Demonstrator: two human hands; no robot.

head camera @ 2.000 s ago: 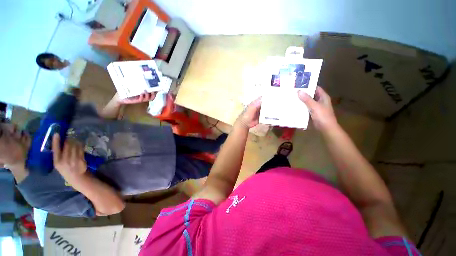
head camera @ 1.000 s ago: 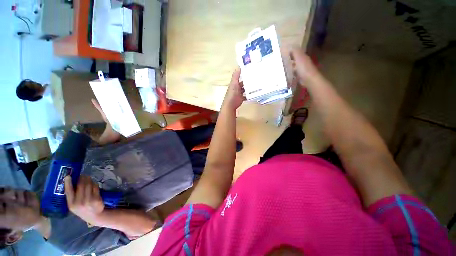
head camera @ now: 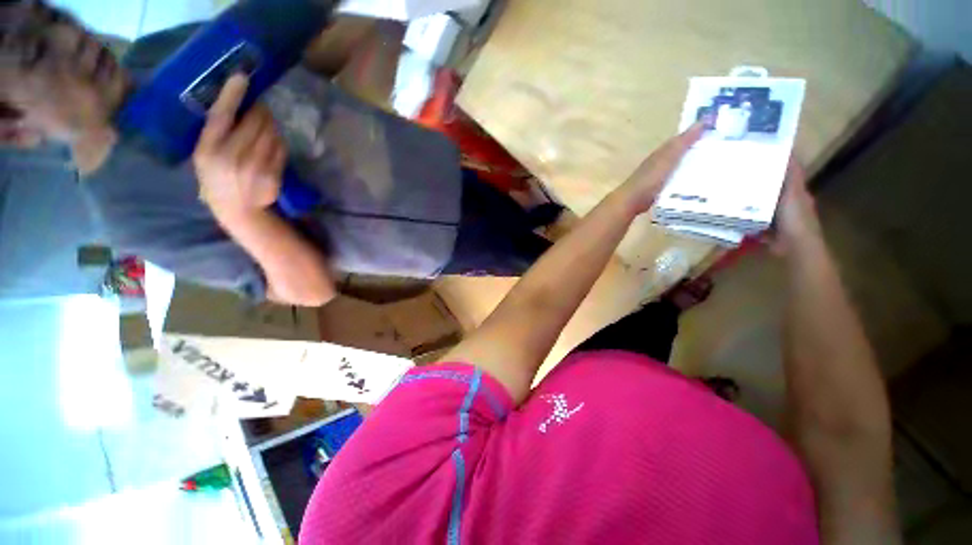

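A stack of flat white hang-tab boxes (head camera: 730, 160) is held between my two hands over the near edge of the plywood table. The top box shows a dark product picture, and its looped tab points away from me. My left hand (head camera: 674, 160) holds the stack's left side, fingers at the picture. My right hand (head camera: 791, 208) is on the right side near the lower corner, its fingers partly hidden by the stack. Several box edges show at the near end.
The plywood table (head camera: 597, 96) lies beyond the stack. At the left, another person (head camera: 373, 181) holds a bulky blue heat gun (head camera: 229, 80). White boxes (head camera: 426, 43) are near the table's left edge. Printed cartons (head camera: 229, 373) are at lower left; large brown cartons (head camera: 885, 224) are at right.
The stack and my hands have moved right in the view. My right hand, apart from the boxes a second ago, is now against them. The other person and heat gun appear nearer.
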